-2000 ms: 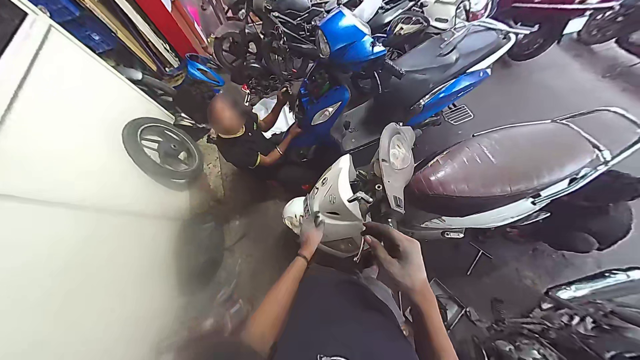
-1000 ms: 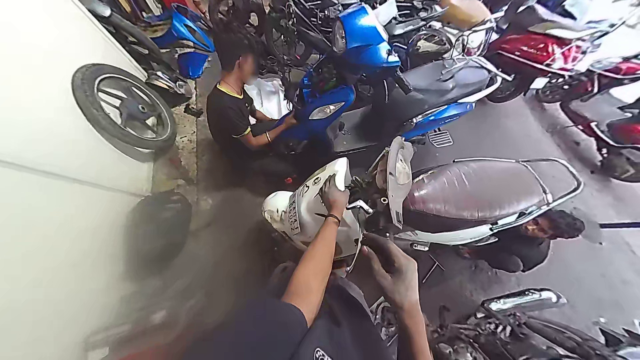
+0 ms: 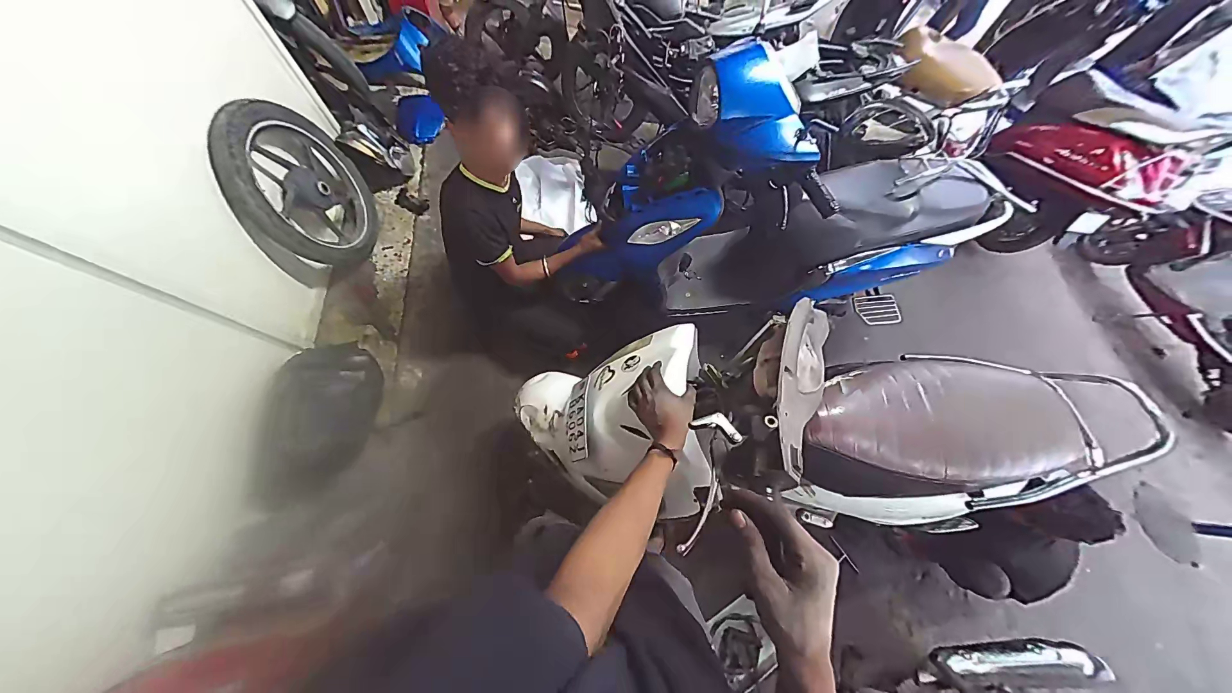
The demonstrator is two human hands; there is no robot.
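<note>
My left hand (image 3: 662,404) lies on the white front panel (image 3: 616,385) of a scooter, fingers spread over its upper edge. My right hand (image 3: 784,563) is by the handlebar end, below the brake lever (image 3: 710,500); its fingertips are dark against the bar, so whether they grip it cannot be told. A loosened headlight cowl (image 3: 801,385) stands upright between the open handlebar area and the brown seat (image 3: 953,419). Another lever (image 3: 719,425) shows just right of my left hand.
A person in a black shirt (image 3: 481,217) crouches at a blue scooter (image 3: 674,226) ahead. A wheel (image 3: 294,183) leans on the white wall at left. Another person is low behind the brown-seated scooter. A chrome part (image 3: 1020,662) lies at lower right, and red motorcycles (image 3: 1083,159) stand at upper right.
My left hand has moved up the white front panel from its lower part. The person at the blue scooter has raised their head. The person behind the seat has lowered theirs.
</note>
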